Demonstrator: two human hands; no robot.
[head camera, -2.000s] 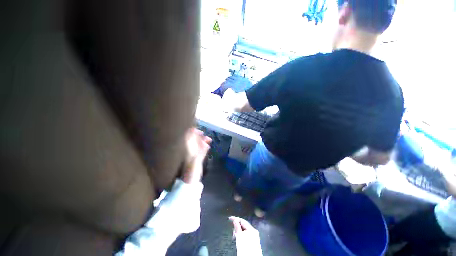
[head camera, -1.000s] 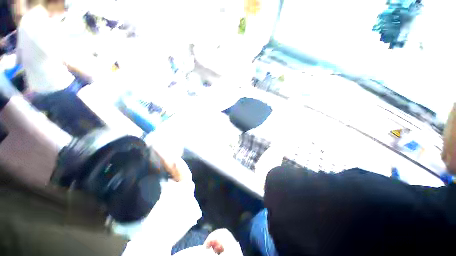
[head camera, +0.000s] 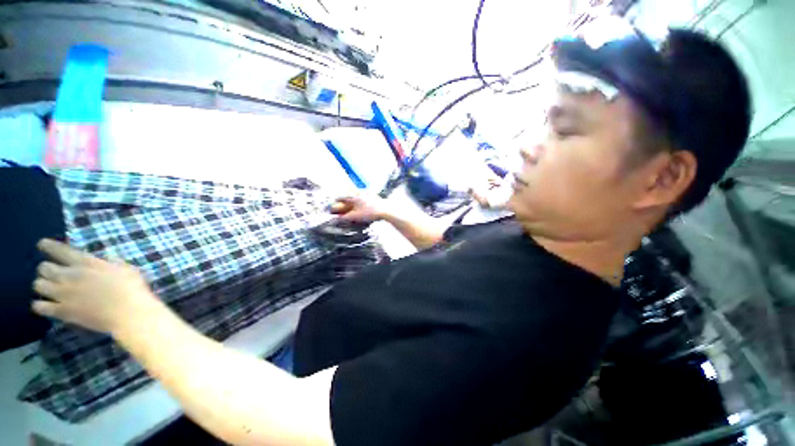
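Neither of my hands is in view. Nearest in front of me, a blue, black and white plaid garment (head camera: 200, 231) lies spread on a white table (head camera: 261, 348). Another person's hand (head camera: 91, 283) rests at its left end, beside a dark padded shape (head camera: 24, 253). That person's other hand (head camera: 356, 209) is at the garment's right end, on a dark object (head camera: 344, 233) that may be an iron; it is too blurred to be sure.
A person in a black T-shirt (head camera: 471, 322) fills the centre and right, close to me. A blue and red upright strip (head camera: 78, 104) stands at the back left. Dark hoses (head camera: 453, 100) hang behind. Dark shiny items (head camera: 662, 305) are at the right.
The view has swung towards the table and the person in black, now seen close from the side. The hands at the bottom of the earlier frames and the blue tub are out of view.
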